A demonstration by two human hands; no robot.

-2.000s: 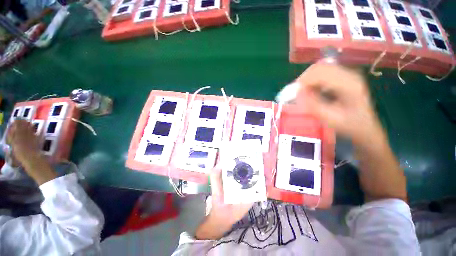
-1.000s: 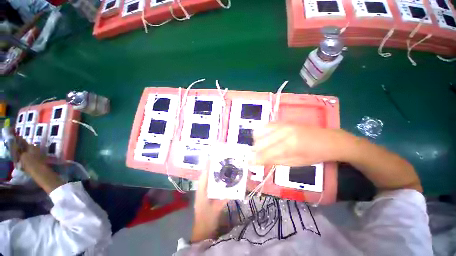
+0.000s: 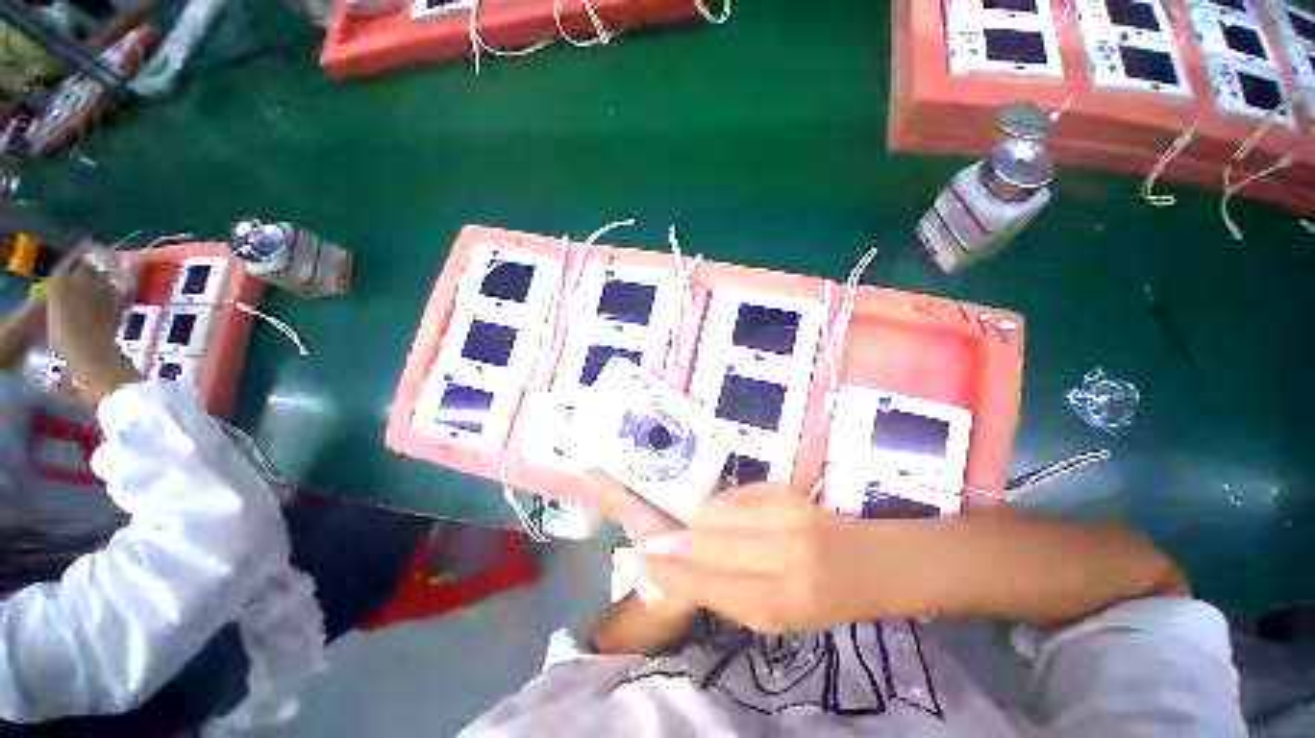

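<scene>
A white digital camera (image 3: pixel 656 433), its round lens facing up, is tilted above the lower middle of a pink foam tray (image 3: pixel 923 353). My left hand (image 3: pixel 630 606) holds it from below and is mostly hidden behind my right hand. My right hand (image 3: pixel 750 555) is at the camera's near edge, with a small white wad, likely a cloth (image 3: pixel 656 555), at its fingers. Other cameras lie screen up in the tray. The top slot of the right column shows bare pink. White straps lie between the columns.
A solvent bottle (image 3: pixel 986 202) stands beyond the tray, and another bottle (image 3: pixel 296 260) is at the left. Clear plastic scrap (image 3: pixel 1103 399) lies at the right. Stacked trays (image 3: pixel 1038 108) are at the far right. A co-worker's arm (image 3: pixel 180 490) is at the left.
My right hand has moved from above the tray down to the near edge of the held camera. The camera has turned from upright to tilted. The co-worker's hand has risen.
</scene>
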